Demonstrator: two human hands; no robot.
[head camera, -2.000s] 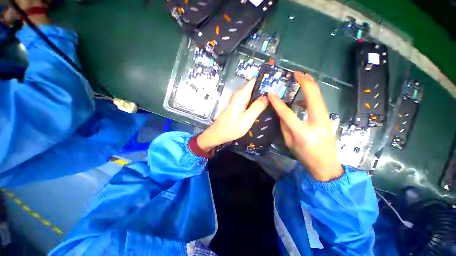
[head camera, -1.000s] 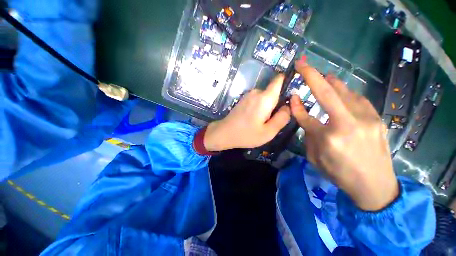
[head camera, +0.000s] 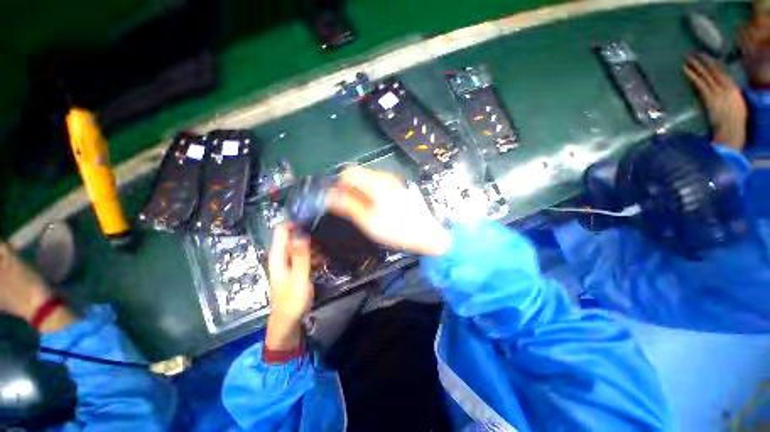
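Note:
A black phone housing (head camera: 342, 243) with a blurred blue-silver top end lies at the bench edge in front of me, tilted. My left hand (head camera: 290, 278) is at its left side, with thumb and fingertips against it. My right hand (head camera: 393, 211) is over its upper right, its fingers on the blue-silver end. Both hands are slightly blurred and hide part of the housing. Clear blister trays with silver boards lie on both sides, one at the left (head camera: 235, 278) and one at the right (head camera: 460, 196).
Two housings (head camera: 225, 181) lie side by side at left. Further housings lie at right (head camera: 409, 126), (head camera: 488, 116) and far right (head camera: 633, 84). A yellow electric screwdriver (head camera: 97, 173) lies at far left. Neighbours' hands and dark heads are at both sides.
The view has swung so that more of the bench and both neighbours show. My right hand has moved from the board area onto the housing's top end; my left hand stays at its left side.

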